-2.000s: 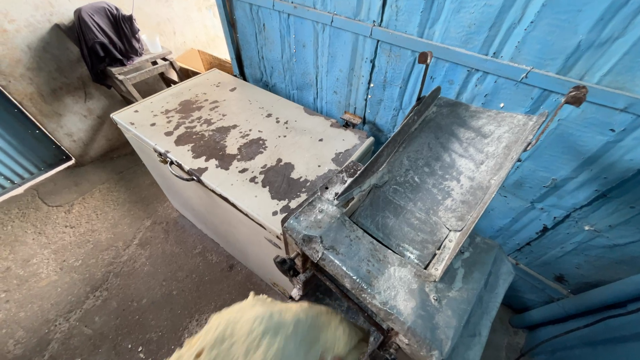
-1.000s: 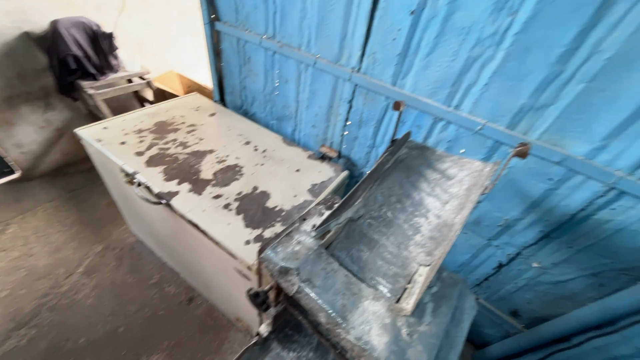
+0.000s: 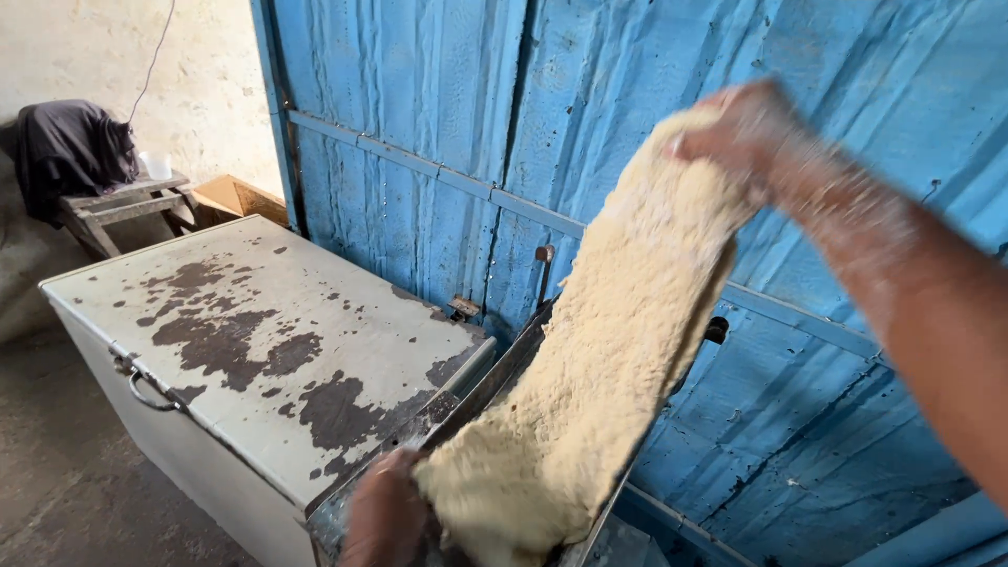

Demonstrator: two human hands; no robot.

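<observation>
A long, thick sheet of pale dough (image 3: 614,315) hangs and lies over the sloping metal chute (image 3: 512,378) of a machine. My right hand (image 3: 736,138), dusted with flour and blurred, grips the dough's upper end, raised in front of the blue wall. Low in the view, my left hand (image 3: 386,508) is at the left edge of the dough's lower end, beside the chute; blur hides its fingers, so its hold cannot be told. The dough covers most of the chute.
A chest freezer (image 3: 260,339) with a peeling white lid stands left of the machine. Behind are a blue corrugated metal wall (image 3: 425,94) and a cardboard box (image 3: 236,197). At the far left, a wooden stool (image 3: 130,205) bears a dark cloth (image 3: 75,157) and a white cup (image 3: 156,165).
Both hands have come into view. The dough, low at the frame's bottom two seconds ago and out of view one second ago, now stretches up along the chute, which was bare before.
</observation>
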